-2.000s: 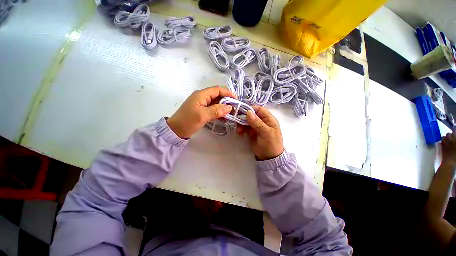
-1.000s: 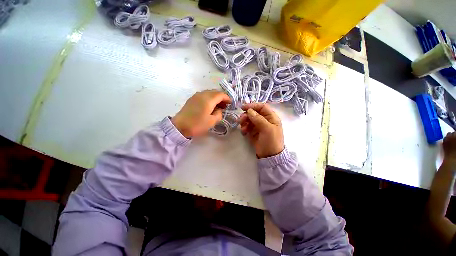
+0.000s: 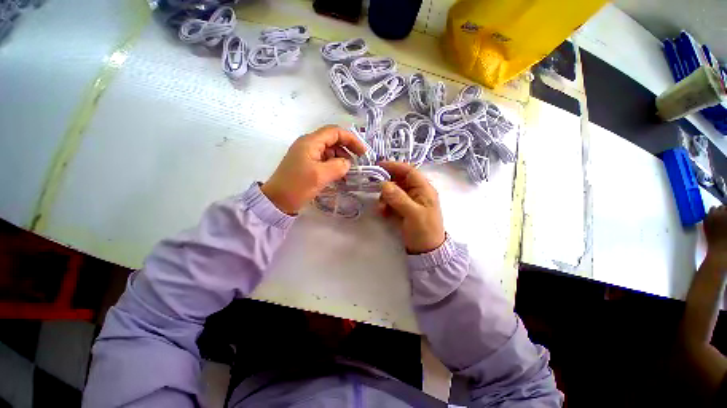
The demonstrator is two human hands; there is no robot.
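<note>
A coiled white cable [image 3: 367, 177] is held between my two bare hands, a little above the white bench. My left hand [image 3: 312, 167] grips its left end with thumb and fingers. My right hand [image 3: 414, 205] grips its right end. Another coil [image 3: 339, 205] lies on the bench just below my left hand. A pile of white coils [image 3: 410, 135] lies directly beyond my hands, spreading to the right. Any tie or plug on the held coil is too small to tell.
More coils [image 3: 275, 55] lie at the back left. A dark flask [image 3: 394, 17] and a yellow bag [image 3: 498, 40] stand at the back. A blue tray [image 3: 683, 186] and a pale cup [image 3: 689, 96] are at the right. Another person's bare arm [image 3: 701, 319] is at the right edge.
The coil held two seconds ago is no longer between my hands; it seems to have joined the pile. Both hands now hold a coil again, slightly further left.
</note>
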